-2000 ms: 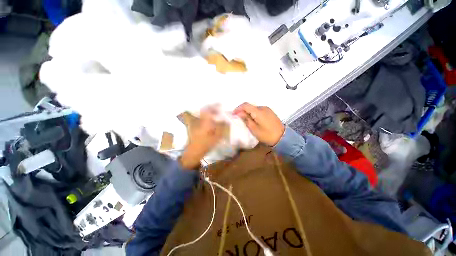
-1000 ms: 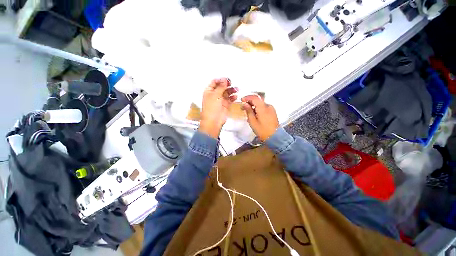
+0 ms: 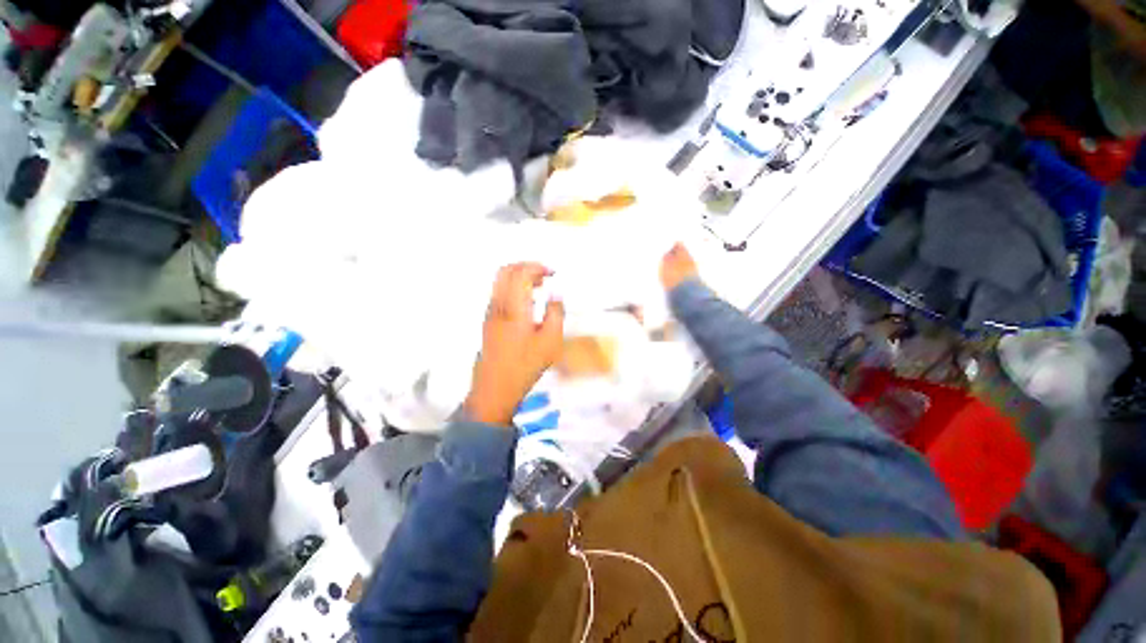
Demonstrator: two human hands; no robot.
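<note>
Soft white rolls or bundles [image 3: 339, 232] lie in a large, overexposed heap on the white table. My left hand [image 3: 515, 345] is over the near side of the heap, fingers and thumb curled around a bit of white material. My right hand [image 3: 679, 266] is further right and forward, small in view, against the white; its fingertips and anything in them cannot be made out. A tan scrap [image 3: 586, 357] lies just right of my left hand, and another tan scrap [image 3: 593, 207] lies further back.
Dark grey cloth [image 3: 503, 75] is heaped at the back. A white sewing machine [image 3: 779, 113] stands at back right. A blue crate with grey cloth [image 3: 993, 239] and a red stool [image 3: 961, 440] are at right. Thread cones [image 3: 170, 469] and a yellow-capped bottle [image 3: 233, 593] are at left.
My hands have moved apart: the right has gone forward and away from the left. The view has shifted, showing more grey cloth at the back and blue crates at upper left.
</note>
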